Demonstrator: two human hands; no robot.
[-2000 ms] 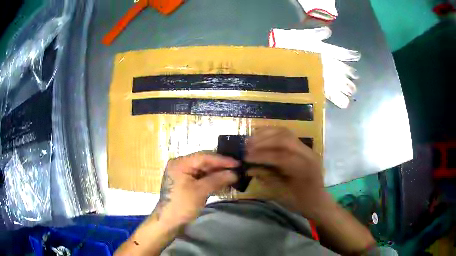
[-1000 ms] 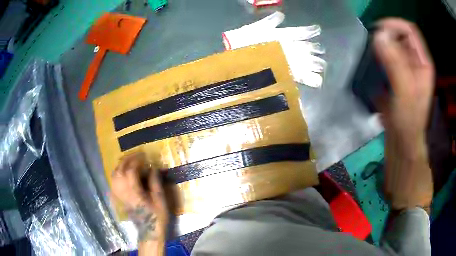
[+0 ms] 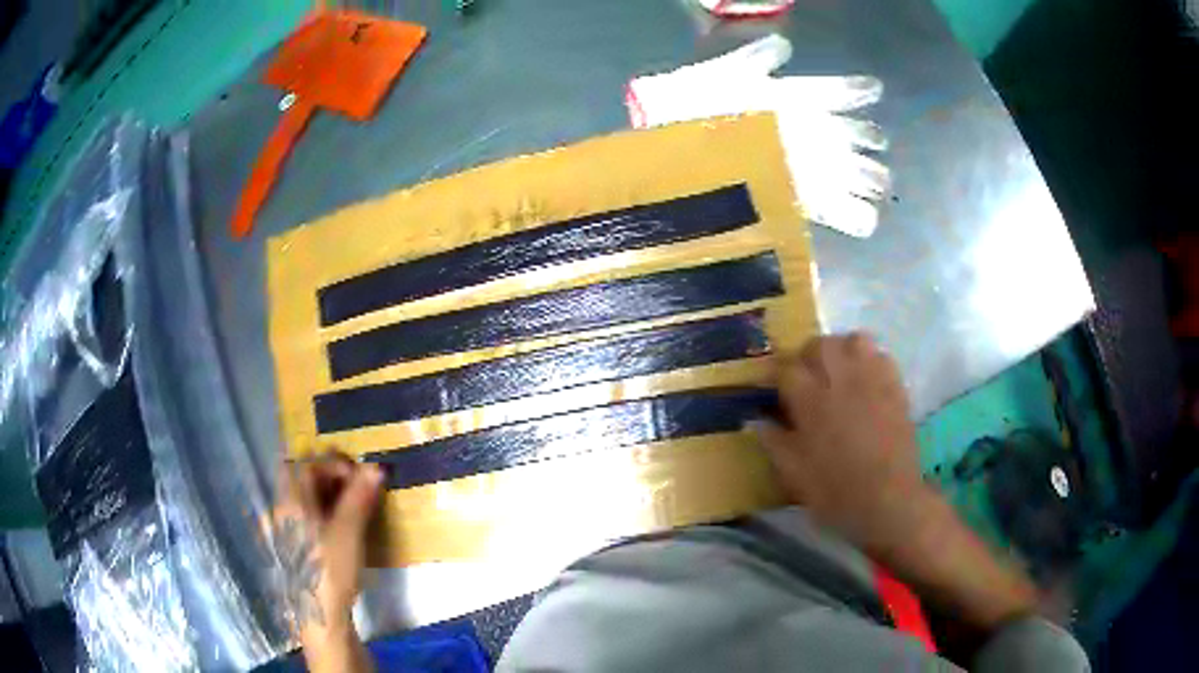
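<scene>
Several glossy black rubber strips (image 3: 552, 306) lie in rows on the tan cardboard sheet (image 3: 395, 217), which is tilted on the table. My left hand (image 3: 322, 519) is bare, at the left end of the lowest strip (image 3: 565, 434), fingertips on or by that end. My right hand (image 3: 842, 434) is bare, at the right end of the lowest strip, fingers over the cardboard edge. Its fingertips are partly hidden, so its hold on the strip is unclear.
The grey metal-topped table (image 3: 980, 250) bears an orange scraper (image 3: 345, 63) at the back left and a white glove (image 3: 842, 145) behind the cardboard. Rubber stock in clear film (image 3: 99, 460) lies at the left edge. Part of a red object (image 3: 905, 607) and blue plastic (image 3: 434, 651) show below.
A further strip now lies between the second and the lowest ones. My right hand has come back from the far right to the cardboard. My left hand has stayed near the lower left.
</scene>
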